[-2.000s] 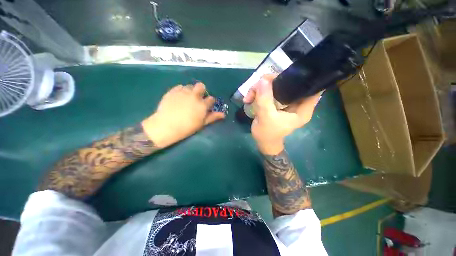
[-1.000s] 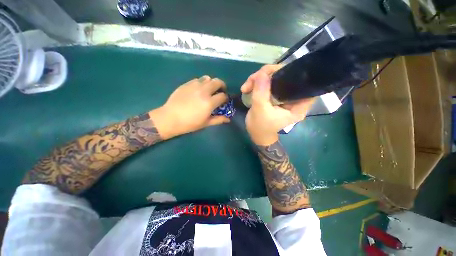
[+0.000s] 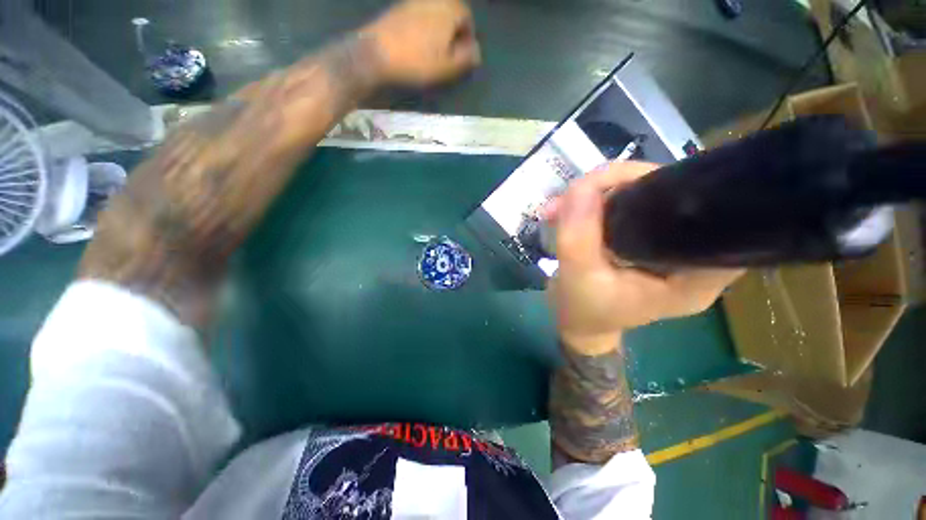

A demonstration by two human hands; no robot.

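Observation:
A small round unit (image 3: 445, 263) with a blue-and-white patterned face lies untouched on the green bench (image 3: 345, 335). My right hand (image 3: 604, 264) is closed around the electric screwdriver (image 3: 741, 198), a thick black cylinder, to the right of the unit; the bit cannot be made out. The screwdriver is in front of the screw feeder (image 3: 553, 178), a white-grey box with a dark window standing askew. My left hand (image 3: 426, 43) is over the conveyor beyond the rail, fingers curled; whether it holds something is hidden.
Another round unit (image 3: 177, 69) with a pale-ended lead lies on the conveyor (image 3: 528, 61), behind the pale rail (image 3: 447, 132). A white fan (image 3: 66, 193) stands at left. An open carton (image 3: 787, 305) is at right, with red-handled objects (image 3: 809, 490) below it.
My left hand has let go of the round unit and moved up and forward over the rail. The screwdriver has moved away from the unit, to the right.

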